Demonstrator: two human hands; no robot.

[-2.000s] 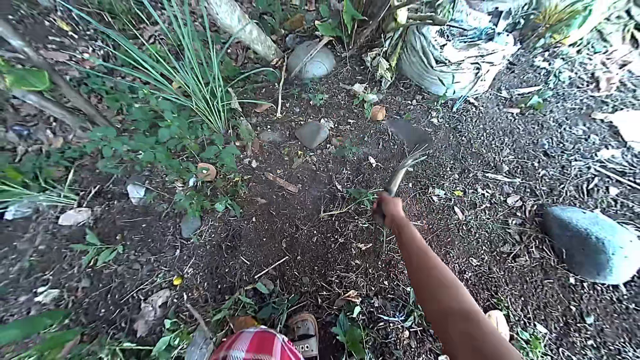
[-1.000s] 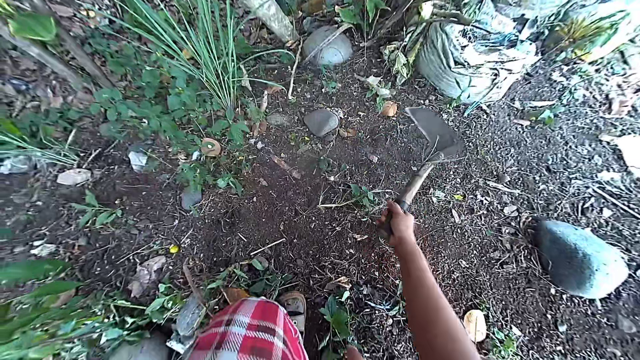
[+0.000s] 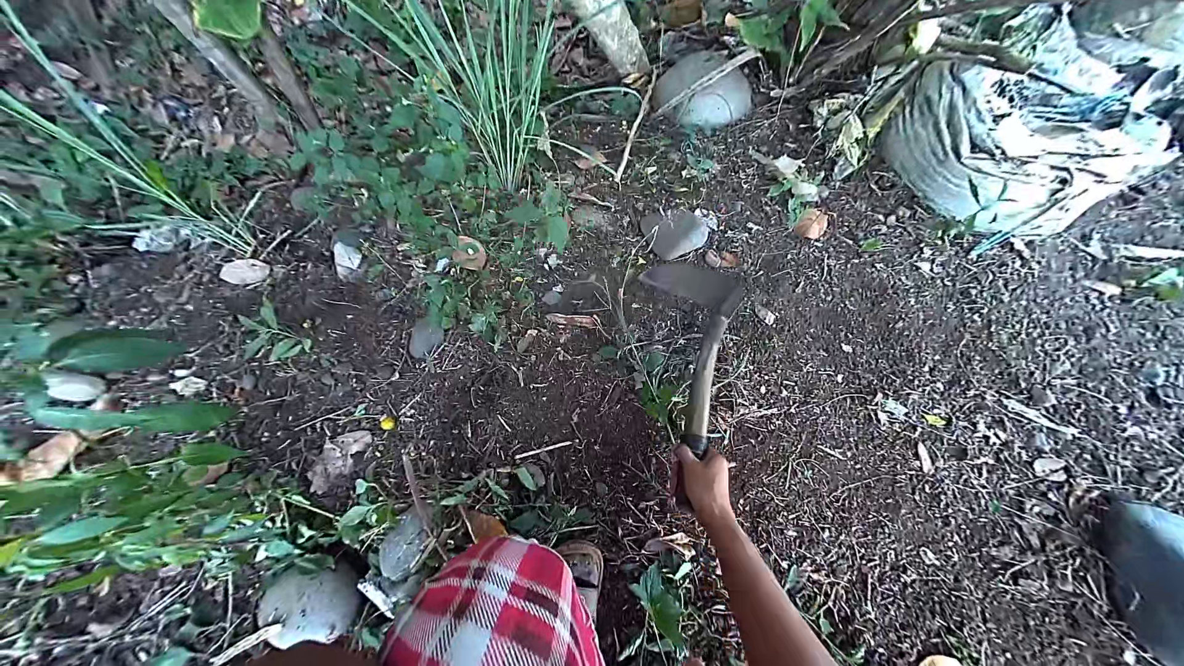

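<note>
My right hand (image 3: 703, 481) grips the dark end of the wooden handle of a hand hoe (image 3: 700, 388). The tool's broad, curved metal blade points left at the far end, slightly blurred, just nearer to me than a grey stone (image 3: 678, 234). Small green weeds (image 3: 659, 398) and thin stems lie left of the handle on dark soil. Whether the blade touches the ground I cannot tell. My left hand is out of view. A knee in red and white plaid cloth (image 3: 509, 601) shows at the bottom, beside a sandalled foot (image 3: 583, 566).
A tall grass clump (image 3: 495, 92) and a rounded stone (image 3: 703, 91) stand at the back. A crumpled woven plastic sack (image 3: 971, 148) lies back right. Leafy plants (image 3: 139, 416) fill the left side, and a large dark stone (image 3: 1147, 573) sits at the right edge.
The blade has swung left from its place right of the small grey stone to just in front of it. My right hand keeps its grip. The view has shifted somewhat.
</note>
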